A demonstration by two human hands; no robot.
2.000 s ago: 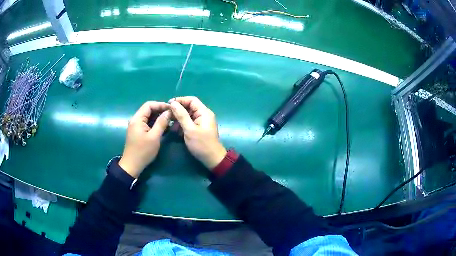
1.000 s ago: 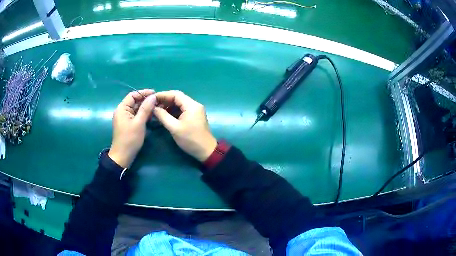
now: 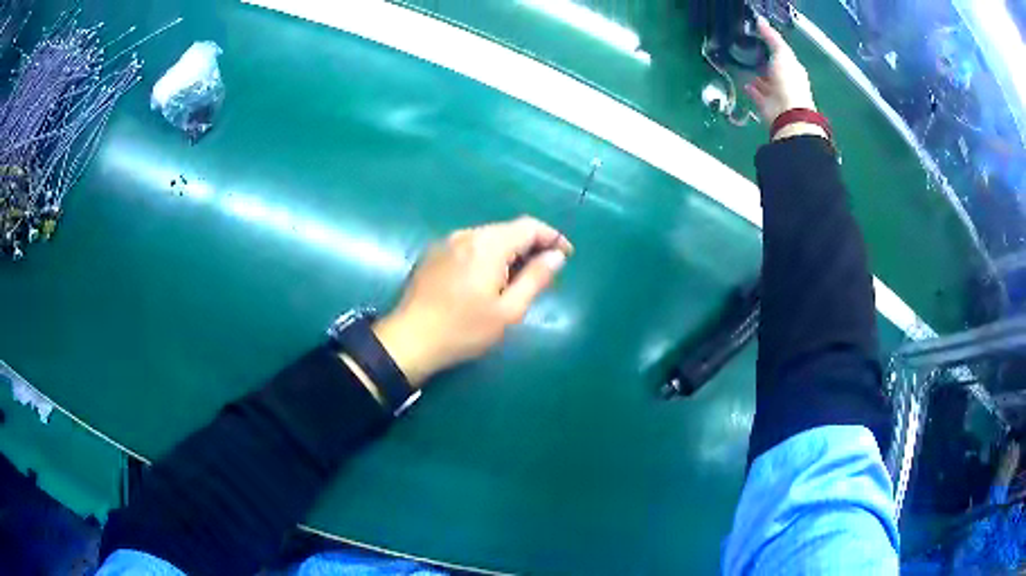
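My left hand (image 3: 478,293) is over the middle of the bench, fingertips pinched on a thin lead wire (image 3: 586,191) that sticks up and right from them; its end is faint. My right hand (image 3: 782,84) reaches past the white rail at the upper right, its fingers at a black lens unit (image 3: 745,41) cut off by the top edge. Loose thin wires hang from the unit. Whether the hand grips the unit is hard to tell. The black electric screwdriver (image 3: 711,351) lies on the bench, partly hidden by my right sleeve.
A wire bundle (image 3: 56,118) lies at the upper left, with a crumpled clear plastic bag (image 3: 189,88) beside it. Small dark specks lie below the bag. The white rail (image 3: 540,84) crosses the back. A metal frame stands at the right, with part of a person in blue beyond.
My hands have parted. My left hand keeps the lead wire; my right hand has gone up and right, past the rail to the black unit, which has come into view. The camera view has turned.
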